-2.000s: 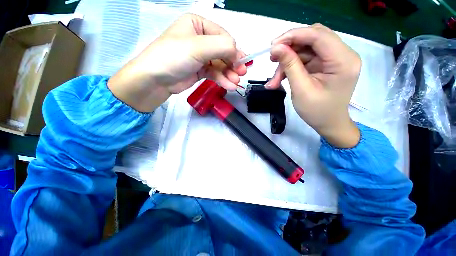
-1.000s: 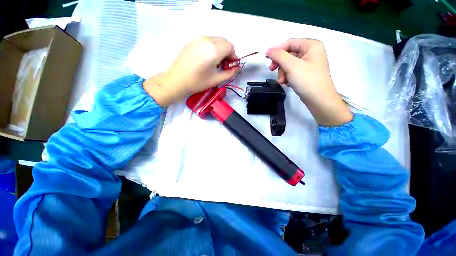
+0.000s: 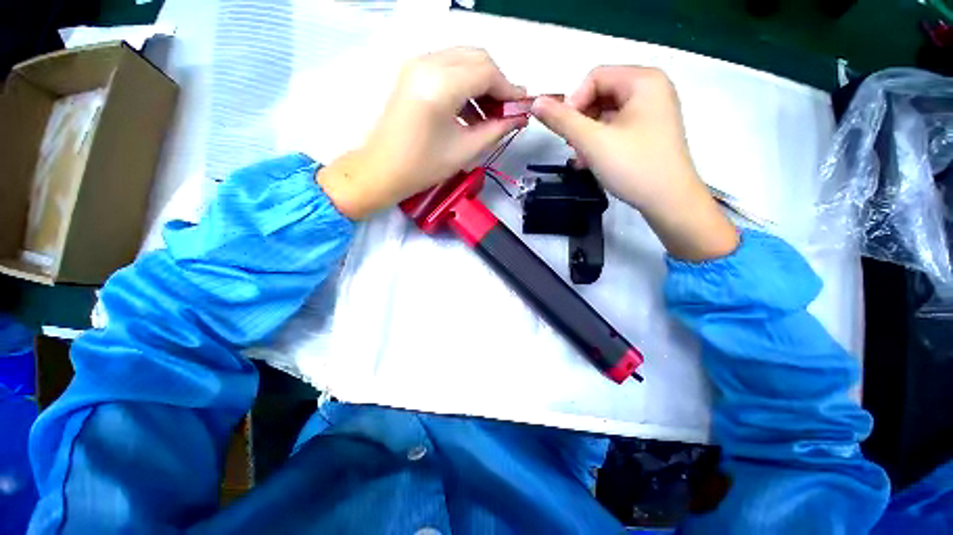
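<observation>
My left hand (image 3: pixel 434 120) pinches a small red strip (image 3: pixel 517 108), with thin dark and red wires hanging below it. My right hand (image 3: pixel 627 131) has its thumb and finger on the right end of the same strip. The red-and-black handle assembly (image 3: pixel 538 287) lies diagonally on the white foam sheet (image 3: pixel 449 366), its red head housing (image 3: pixel 444 204) below my left hand. The black arm (image 3: pixel 564 204) lies right of the head, and thin wires run between the two. The fingertips partly hide the strip.
An open cardboard box (image 3: pixel 115 157) with pale film stands at left. A ribbed packing sheet (image 3: pixel 246 84) lies at upper left. A crumpled clear plastic bag (image 3: pixel 888 157) is at right. Thin grey tweezers (image 3: pixel 742 207) lie beside my right wrist. Dark parts (image 3: pixel 653 481) sit near the lap.
The pale strip held between both hands two seconds ago no longer shows. My right hand has moved left to meet my left hand at the red strip. Handle and black arm have barely shifted.
</observation>
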